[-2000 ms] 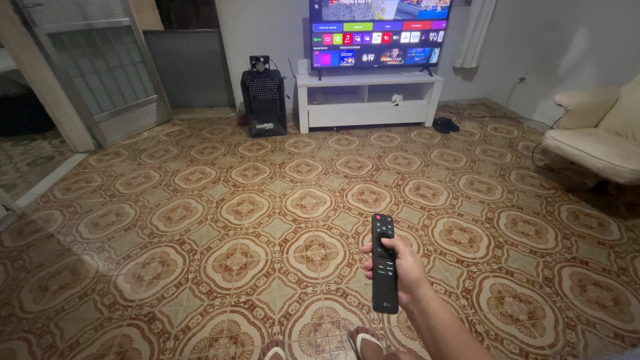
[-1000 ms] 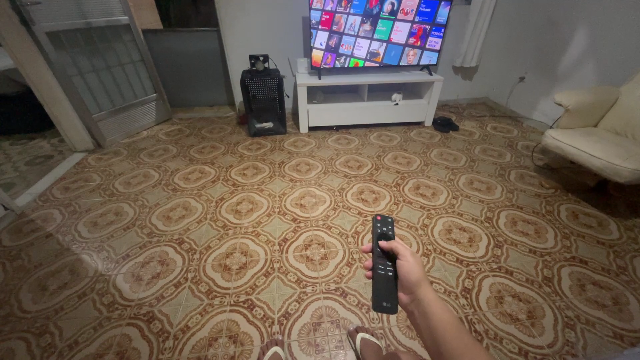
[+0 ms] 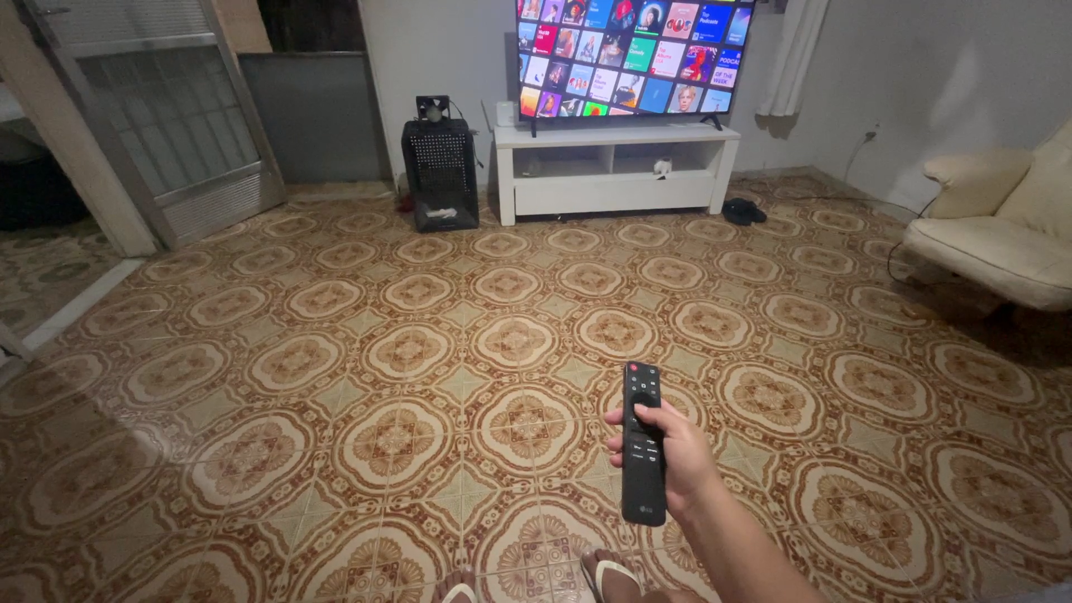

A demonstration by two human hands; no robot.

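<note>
My right hand (image 3: 682, 448) is closed around a black LG television remote control (image 3: 643, 490), its thumb on the round pad in the upper half. The remote's far end, with a red button, points toward the television (image 3: 632, 63) across the room. Rows of colourful picture tiles fill the lit screen, whose top edge is cut off by the frame. The television stands on a white TV stand (image 3: 615, 198). My left hand is out of view.
A black perforated crate (image 3: 440, 172) with a small device on top stands left of the stand. Black items (image 3: 744, 212) lie on the patterned tile floor at its right. A cream armchair (image 3: 997, 251) is at right, an open metal door (image 3: 188, 126) at left. My sandalled feet (image 3: 615, 578) show below.
The television screen has gone from a home menu with rows of app icons to a wall of picture tiles, and those tiles have shifted since. The right hand keeps its hold on the remote.
</note>
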